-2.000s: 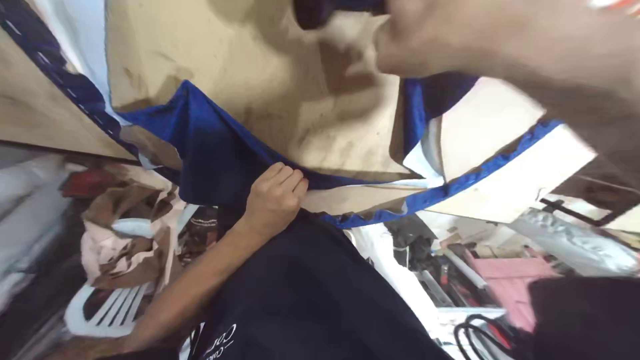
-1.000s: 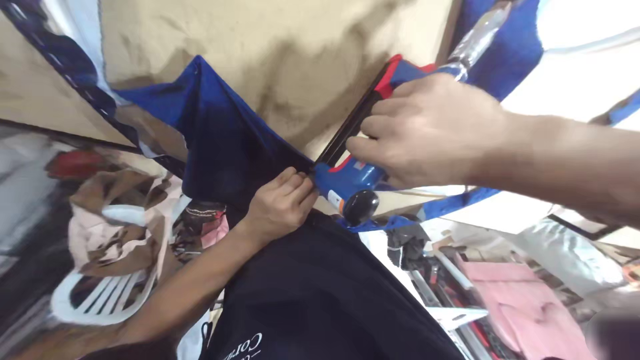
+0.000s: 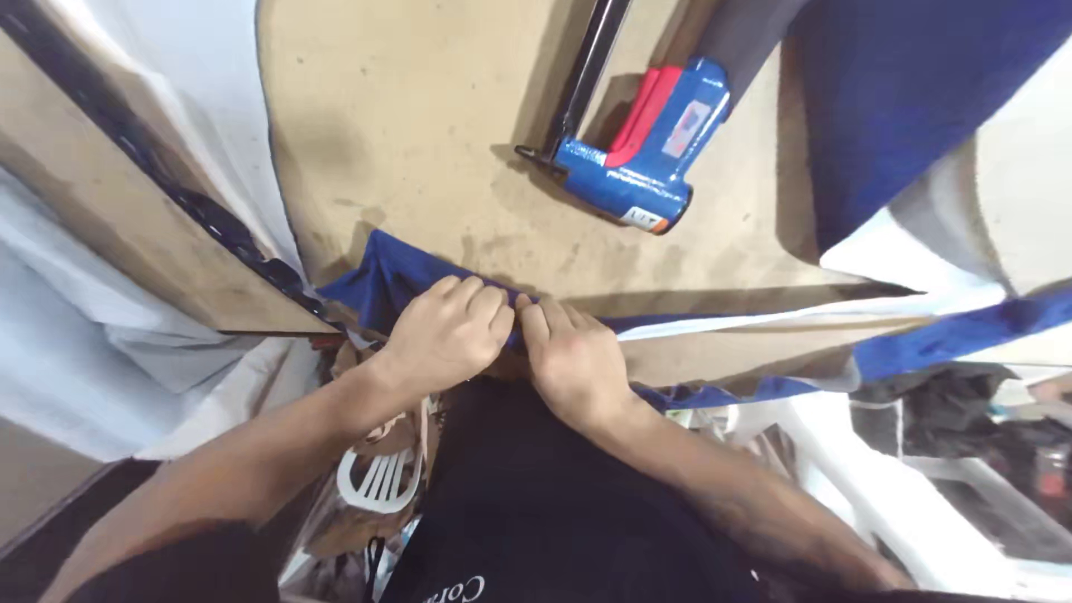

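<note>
Dark blue fabric [image 3: 394, 272] is folded over the near edge of a plywood panel [image 3: 402, 126]. Both hands grip it side by side, knuckles up: my left hand [image 3: 456, 327] next to the raised fold, my right hand [image 3: 576, 356] just to its right, thumbs almost touching. The fingertips are hidden in the cloth. A blue pneumatic staple gun [image 3: 641, 155] with a red trigger part and a black magazine lies on the panel beyond my right hand, touched by neither hand. A hose or sleeve runs from its handle to the top edge.
A strip of blue fabric [image 3: 921, 343] follows the frame's edge at right, and a larger blue piece [image 3: 904, 109] lies at upper right. White cloth [image 3: 109, 310] hangs at left. Below the panel are a white slatted plastic piece [image 3: 381, 481] and a white structure [image 3: 888, 477] among clutter.
The staple gun, held in my right hand at the panel's edge one second ago, now lies on the plywood. My right hand has let go of it and grips the fabric beside my left hand.
</note>
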